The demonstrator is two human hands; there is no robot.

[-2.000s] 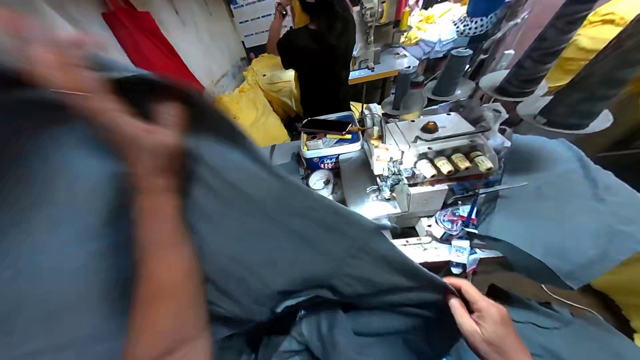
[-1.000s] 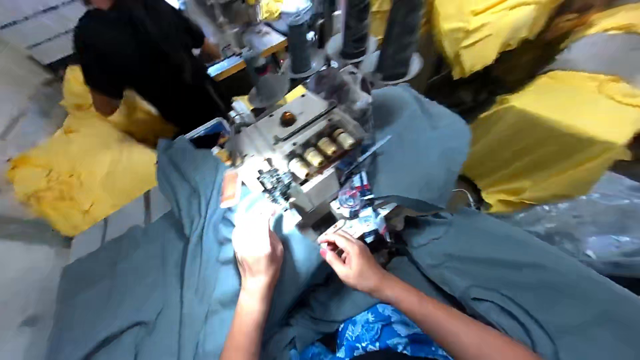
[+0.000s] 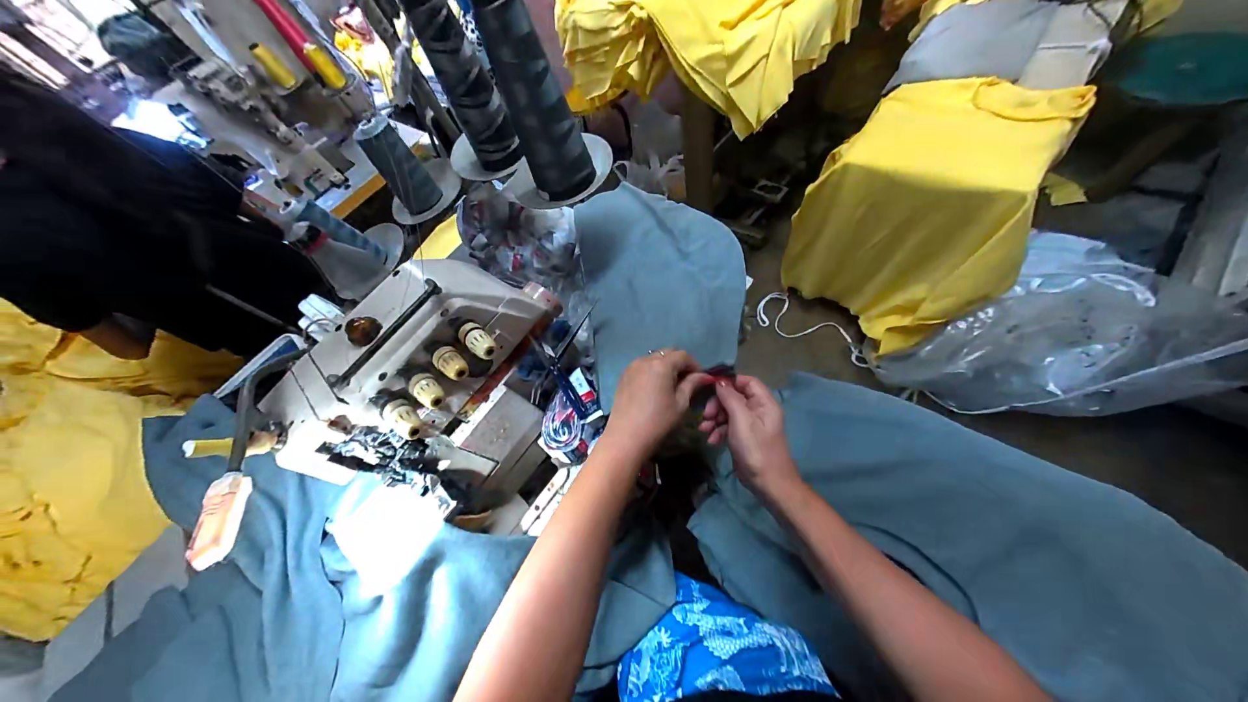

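My left hand (image 3: pixel 655 400) and my right hand (image 3: pixel 751 424) meet at the fingertips, right of an overlock sewing machine (image 3: pixel 390 361). Between them is a small dark item, too small to name; both hands pinch it. Grey-blue fabric (image 3: pixel 439 595) lies around the machine and across my lap, and more grey-blue fabric (image 3: pixel 926 517) spreads to the right below my right forearm. The machine's lamp lights the cloth near the needle area. Beside the machine, near my left wrist, sit a roll of wrapped thread or tape (image 3: pixel 563 427) and small packets.
Large dark thread cones (image 3: pixel 536 97) stand behind the machine. Yellow fabric (image 3: pixel 916 195) hangs at the right above a clear plastic bag (image 3: pixel 1082 331). More yellow fabric (image 3: pixel 78 468) lies at the left, near a person in black (image 3: pixel 117 214). A white cord (image 3: pixel 809 327) rests on the floor.
Two seconds ago my hands were apart on the grey-blue fabric; one second ago my left hand lay on cloth by the needle area. Now both are together right of the machine. The view has swung right.
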